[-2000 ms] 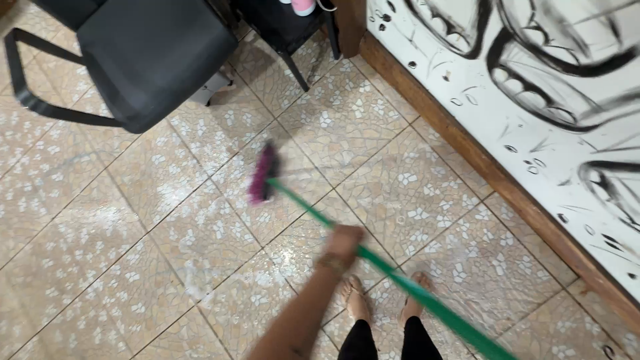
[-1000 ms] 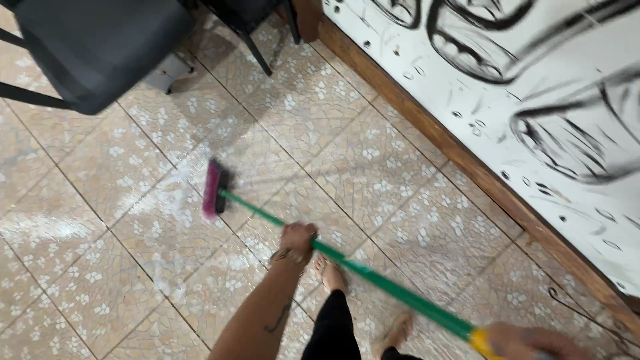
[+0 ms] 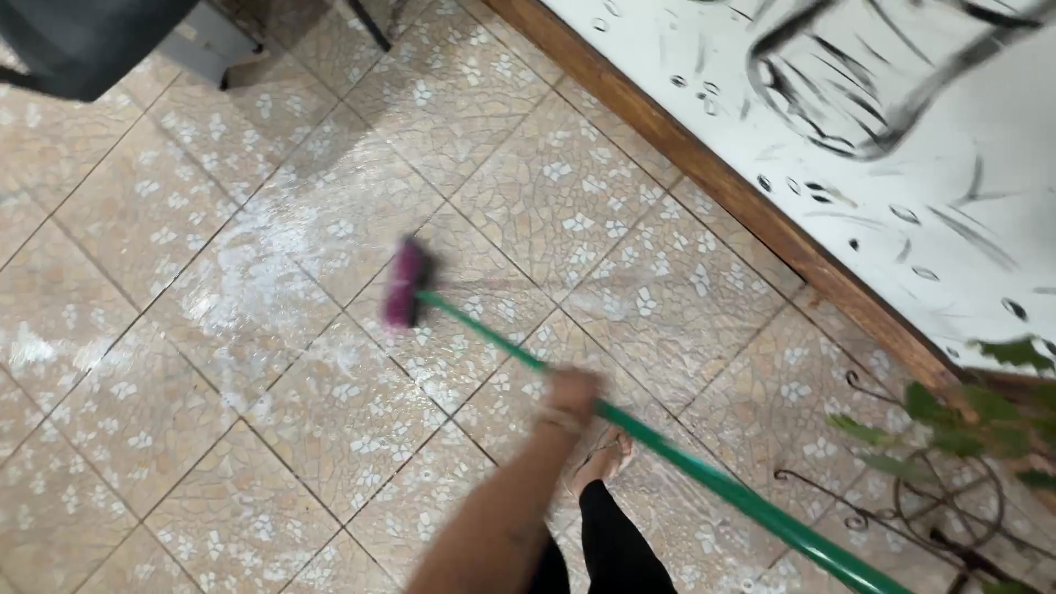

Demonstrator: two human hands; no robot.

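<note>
A push broom with magenta bristles and a dark head (image 3: 406,285) rests on the tiled floor (image 3: 462,140), slightly blurred. From it a green handle (image 3: 709,478) runs down to the lower right edge of the view. My left hand (image 3: 573,392), blurred, is closed around the handle's lower part, with a band on the wrist. My right hand is out of view, and so is the top end of the handle. White suds and wet streaks (image 3: 256,264) spread over the tiles to the left of the broom head.
A wooden baseboard (image 3: 701,165) edges a white wall (image 3: 907,190) with black drawings. A black chair (image 3: 91,41) and a grey box-like object (image 3: 210,41) stand at upper left. A curled metal stand (image 3: 949,503) with a leafy plant (image 3: 957,412) is at right, near my sandalled foot (image 3: 606,458).
My right hand, on the handle's yellow part one second ago, is out of view. The view has shifted toward the lower right, bringing in the plant and its stand.
</note>
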